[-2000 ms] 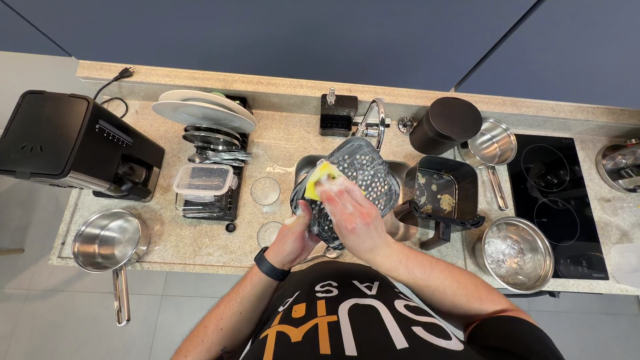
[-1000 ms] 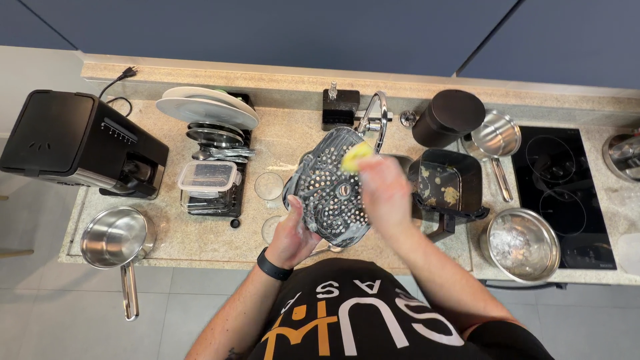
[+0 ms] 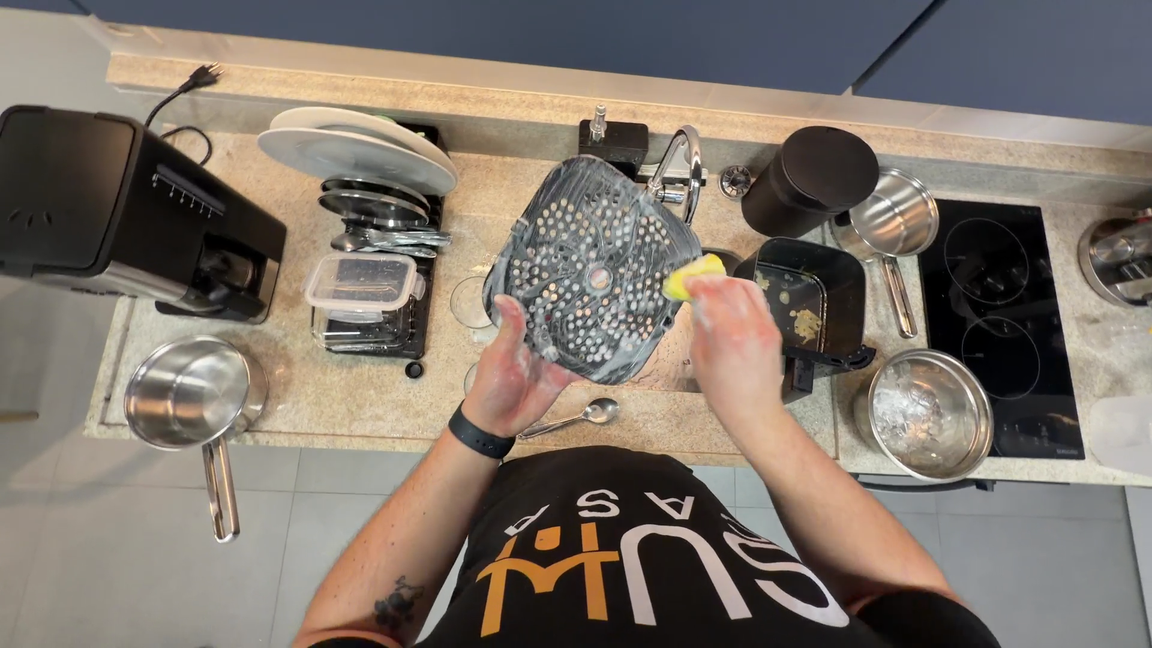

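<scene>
My left hand (image 3: 517,373) grips the lower left edge of a dark perforated air fryer tray (image 3: 598,274), which is streaked with white suds and held tilted above the sink. In my right hand (image 3: 733,337) is a yellow sponge (image 3: 695,275), touching the tray's right edge. Suds cover parts of both hands. Beyond the tray stands a chrome faucet (image 3: 691,171). To the right of my right hand sits a black air fryer basket (image 3: 846,288) with food residue inside. A metal spoon (image 3: 600,411) lies on the counter's front part, below the tray.
At left are a coffee maker (image 3: 72,198), a steel saucepan (image 3: 187,392) over the front edge, and a dish rack (image 3: 435,211) with plates (image 3: 360,153) and a lidded container (image 3: 362,283). Right: a black canister (image 3: 814,180), steel pots (image 3: 927,414) and a cooktop (image 3: 999,315).
The sponge has moved from over the tray's holes to its right edge, with my right hand. The tray has turned and shows more of its perforated face. The spoon has come into clear sight.
</scene>
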